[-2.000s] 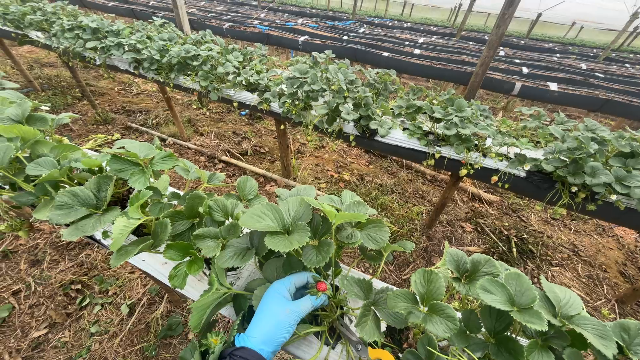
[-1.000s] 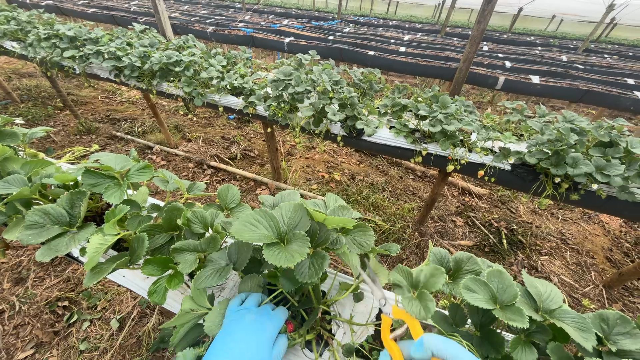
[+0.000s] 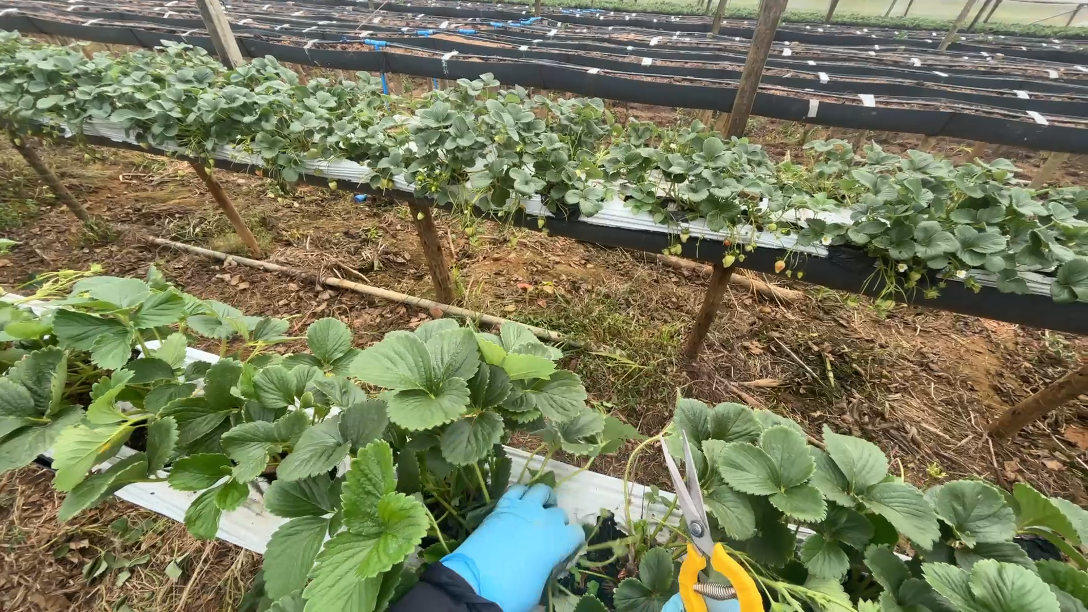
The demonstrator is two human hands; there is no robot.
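In a light blue glove, my left hand (image 3: 520, 544) reaches in among the stems of a strawberry plant (image 3: 459, 382), low over the white plastic bed cover (image 3: 586, 489). Its fingertips are partly hidden by leaves, and I cannot tell whether they hold anything. At the bottom edge, my right hand (image 3: 712, 604), also gloved in blue, holds garden snips (image 3: 699, 535) with yellow handles and a coil spring. Their blades point up and stand apart, beside the leaves of the plant on the right. No red strawberry shows near my left hand.
A second raised row of strawberry plants (image 3: 501, 144) runs across behind, on wooden posts (image 3: 433, 251), with small fruit hanging from its black edge. A bamboo pole (image 3: 374, 291) lies on the straw-strewn soil between the rows. Black beds (image 3: 578, 81) stretch beyond.
The left hand held a red strawberry two seconds ago; the berry is now out of sight. The right hand and yellow-handled snips have come into view, and the snips now point upward.
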